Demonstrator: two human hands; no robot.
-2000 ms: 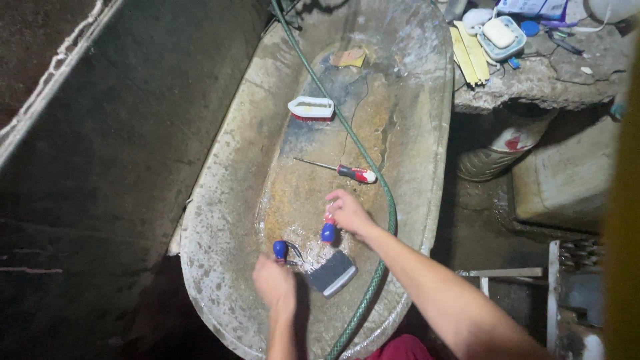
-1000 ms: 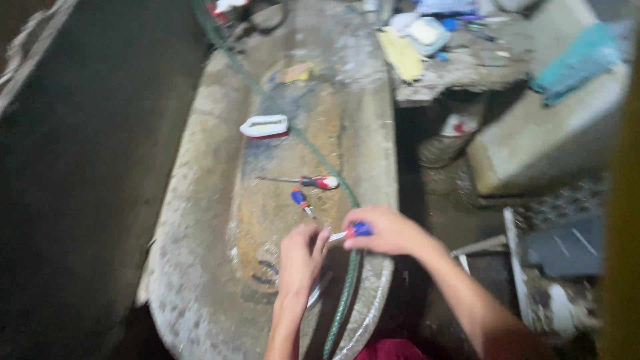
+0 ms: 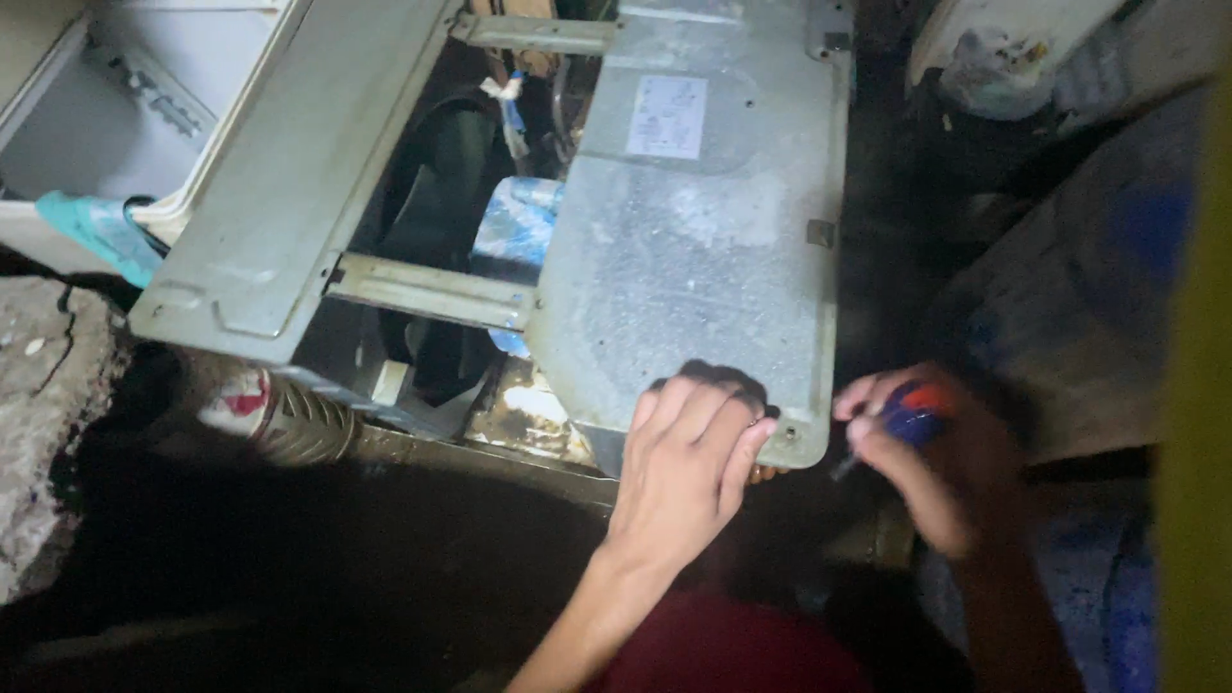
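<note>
My left hand point(image 3: 688, 452) rests near the lower corner of a grey sheet-metal panel point(image 3: 693, 260) with a label, its fingers bent at the surface; whether they pinch anything is hidden. Just right of that corner, my right hand point(image 3: 924, 452) holds a screwdriver point(image 3: 910, 412) with a blue and red handle, its short shaft pointing down and left, apart from the panel. A screw hole point(image 3: 791, 433) shows near the panel's rounded corner. Two metal crossbars point(image 3: 433, 289) join the panel to a second long metal plate point(image 3: 279, 173).
Dark cavities lie between the plates, with a blue-and-white object point(image 3: 520, 221) inside. A broken concrete slab point(image 3: 48, 414) is at the left, near a teal cloth point(image 3: 101, 231) on a pale bin point(image 3: 154, 106). A patterned cylindrical container point(image 3: 274, 414) stands below the plate.
The view has swung from the basin to the metal panel. Both hands have left the basin, where they were close together; now they are apart at the panel's lower corner.
</note>
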